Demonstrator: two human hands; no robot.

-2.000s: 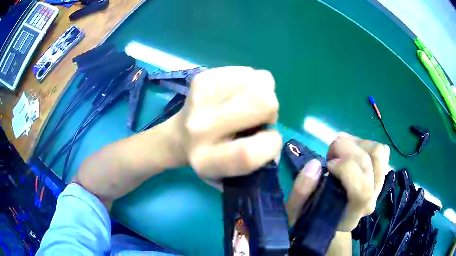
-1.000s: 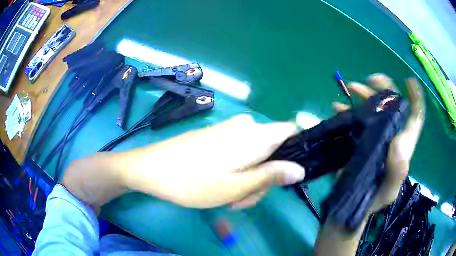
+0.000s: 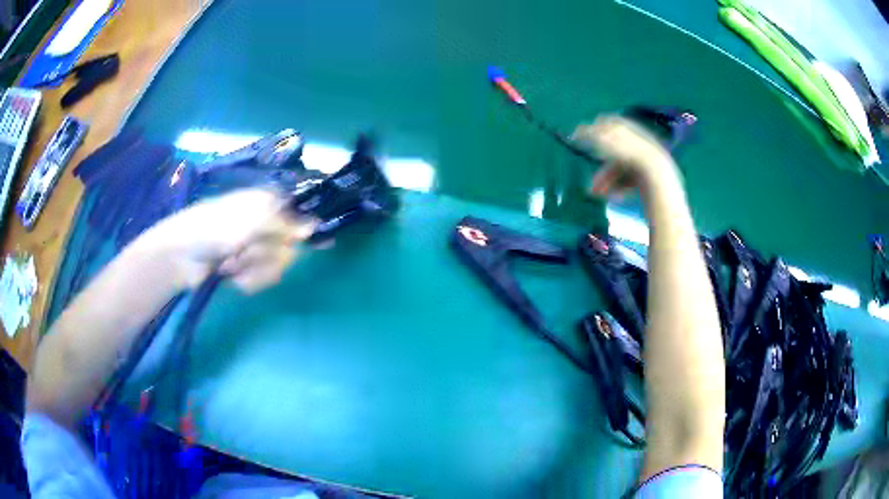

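Observation:
My left hand (image 3: 258, 239) is blurred and closed around the handle end of black battery clamps (image 3: 356, 195), beside the set-aside clamp leads (image 3: 127, 185) at the left. Cables hang below it, with blurred red and blue ends near the table's front edge. My right hand (image 3: 619, 151) is over the cable of a single lead at the far side; its fingers are blurred and their grip is unclear. That lead's blue connector (image 3: 497, 74) points up-left and its black end piece (image 3: 668, 122) lies beyond the hand. An open-handled clamp (image 3: 473, 237) lies mid-table.
The pile of clamp leads (image 3: 775, 361) is at the right, partly behind my right forearm. A bright green bundle (image 3: 799, 78) lies at the far right edge. On the wooden top at left are a scale (image 3: 15, 127), a patterned flat case (image 3: 52, 171), a dark tool (image 3: 91, 78) and a clipboard (image 3: 68, 44).
My left hand has moved left with clamps in it. My right hand has left the clamps and moved to the far lead. The view has shifted right, showing more of the pile.

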